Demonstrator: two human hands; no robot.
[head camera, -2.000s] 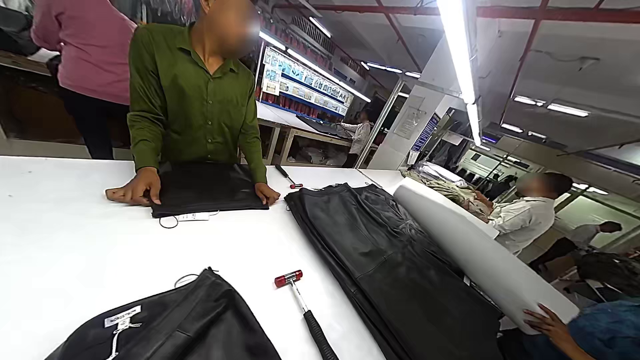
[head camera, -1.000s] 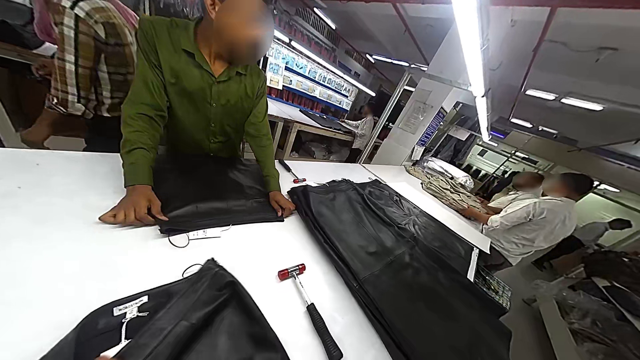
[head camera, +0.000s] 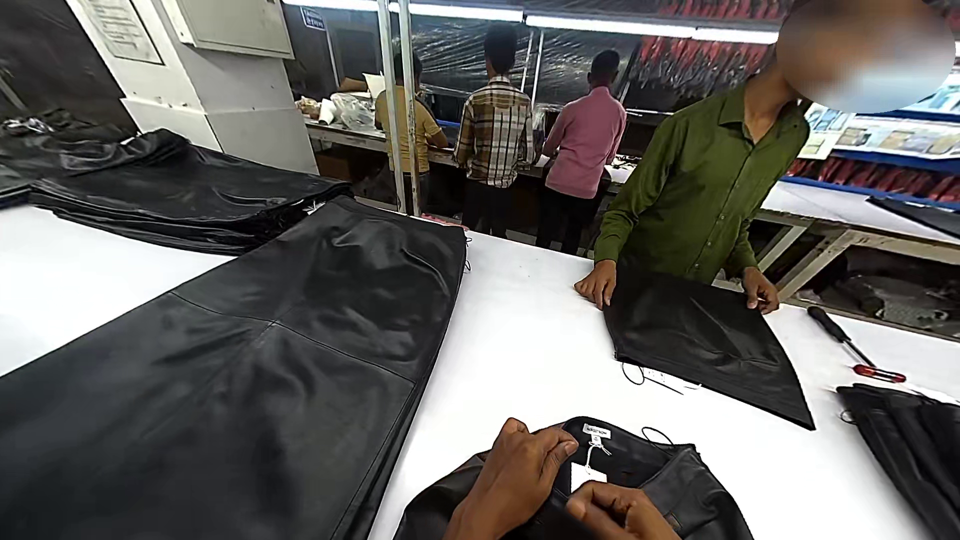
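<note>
My left hand (head camera: 517, 472) pinches the waist edge of a black leather garment (head camera: 705, 487) at the bottom of the view. Just right of it, my right hand (head camera: 622, 510) is curled over the same garment, its fingertips by a white hang tag (head camera: 586, 475); whether it grips the tag or the leather I cannot tell. The tag hangs by a white string below a sewn-in label (head camera: 597, 431). A thin black loop lies at the garment's far edge.
Large black leather pieces (head camera: 300, 337) lie on the white table (head camera: 517, 300) at left, with a stack (head camera: 180, 187) behind. Across the table, a co-worker's hands rest on another black leather piece (head camera: 697, 337). A red-headed hammer (head camera: 879, 373) and more leather (head camera: 907, 435) are at right.
The view has swung far to the left. Both my hands have come into view at the tagged garment; one second ago only a fingertip showed at its edge.
</note>
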